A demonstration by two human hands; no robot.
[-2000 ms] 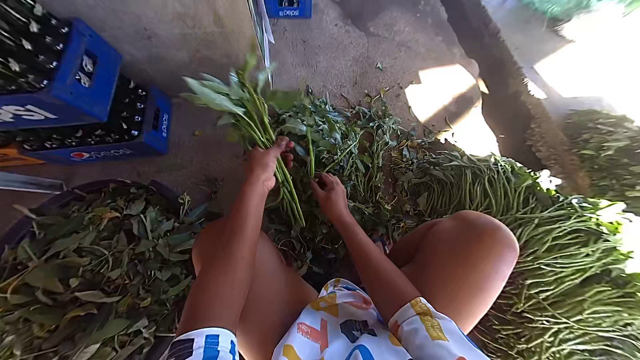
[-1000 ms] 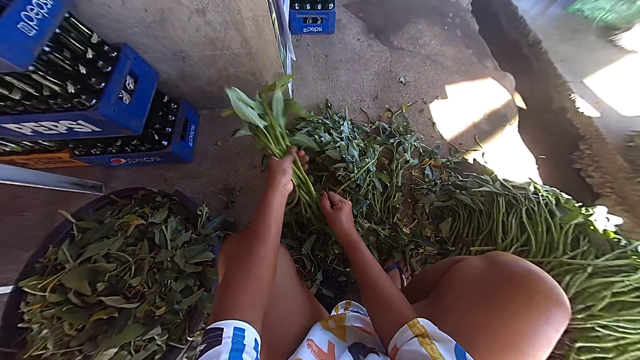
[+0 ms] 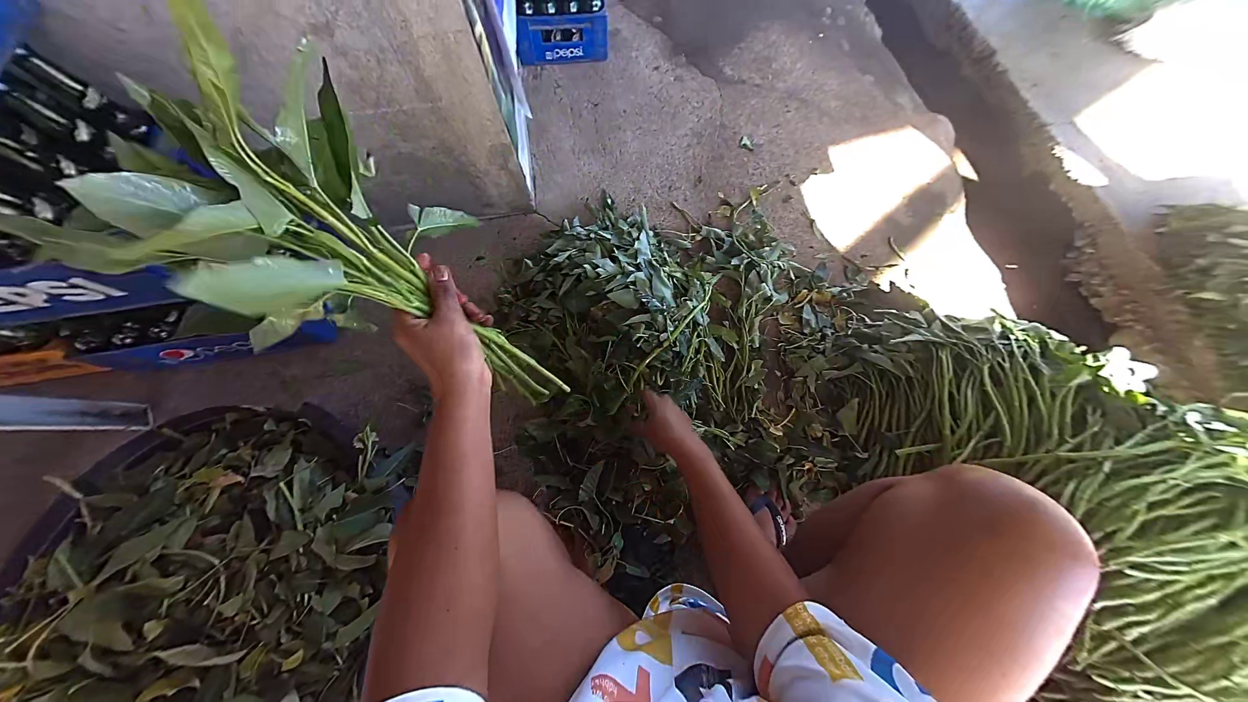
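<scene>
A bunch of long-stemmed leafy greens (image 3: 361,244) is gripped around its stems by my left hand (image 3: 444,327), leaves toward the upper left and cut ends toward the lower right. My right hand (image 3: 665,421) reaches into the loose pile of leafy greens (image 3: 634,283) on the floor between my legs; its fingertips are partly hidden among leaves, so I cannot tell if they hold a stem. Right of that pile, many long green stems (image 3: 955,400) lie side by side, spreading past my knee.
At lower left stands a wide dark tub (image 3: 322,419) heaped with loose leaves. Blue Pepsi crates (image 3: 234,346) with bottles are stacked at left, and another blue crate (image 3: 563,39) is at the top. A wall corner (image 3: 507,185) and a floor channel (image 3: 1033,224) lie ahead.
My left hand has swung the bunch to the left, away from my right hand and nearer the camera. My right hand has moved from beside the bunch to the pile.
</scene>
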